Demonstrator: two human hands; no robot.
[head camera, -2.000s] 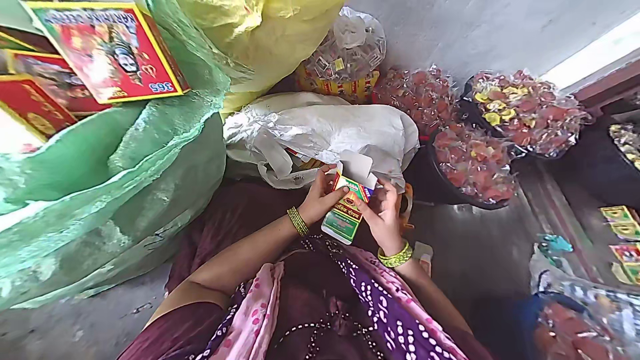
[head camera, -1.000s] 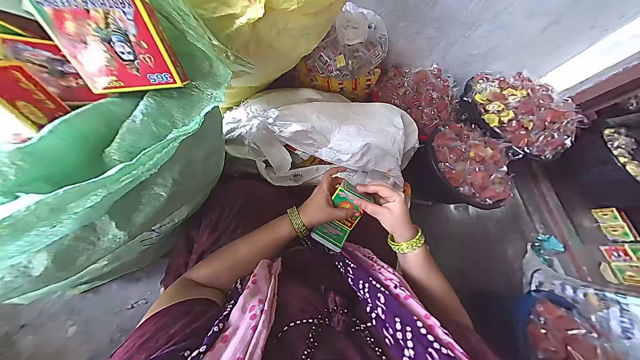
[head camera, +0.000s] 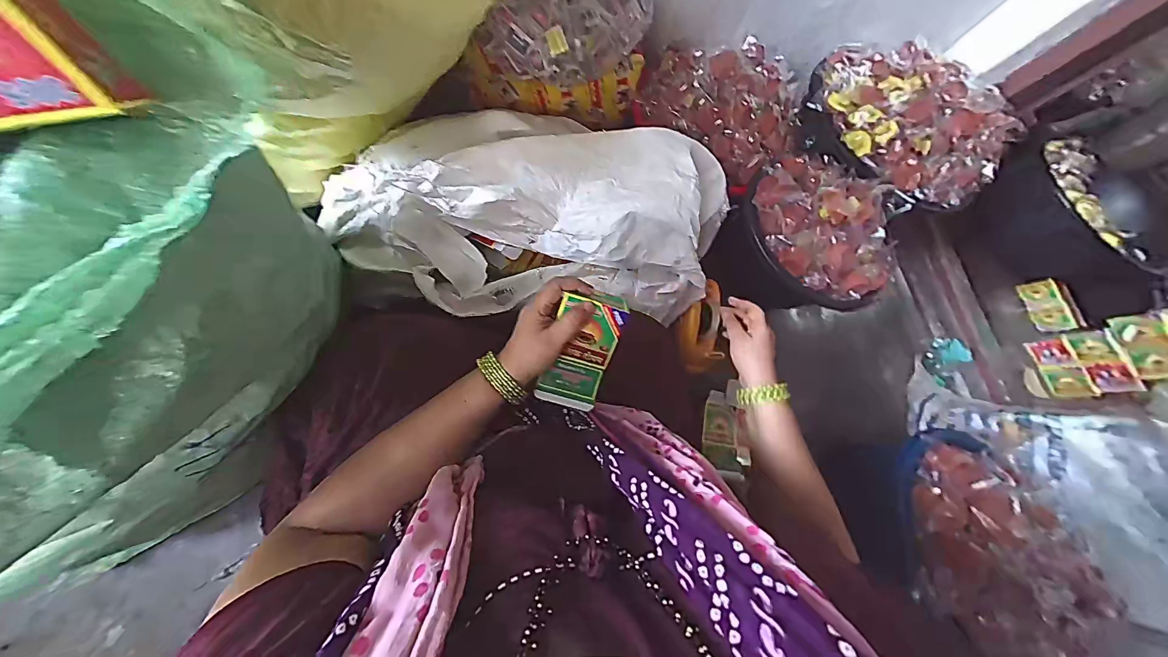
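Note:
A small green and red printed cardboard box (head camera: 582, 351) is gripped by my left hand (head camera: 540, 338) above my lap, its top flaps closed. My right hand (head camera: 750, 338) is away to the right, its fingertips at an orange tape dispenser or roll of tape (head camera: 701, 328) beside the white sack; whether they pinch the tape is too small to tell. Another green box (head camera: 721, 429) lies partly hidden behind my right forearm. Just beyond my hands lies the white plastic sack (head camera: 584, 192), with printed packs showing through its opening.
At left bulge a green plastic sack (head camera: 155, 365) and a yellow one (head camera: 356, 82). Black tubs of clear-wrapped reddish items (head camera: 821, 233) (head camera: 912, 128) stand at back right. Small printed boxes (head camera: 1090, 360) lie on the right, above a clear bag (head camera: 1077, 465) and a blue tub (head camera: 917, 447).
The box's top flaps stood open two seconds ago and are now closed. My right hand has left the box and moved right to the orange object. My left hand still holds the box.

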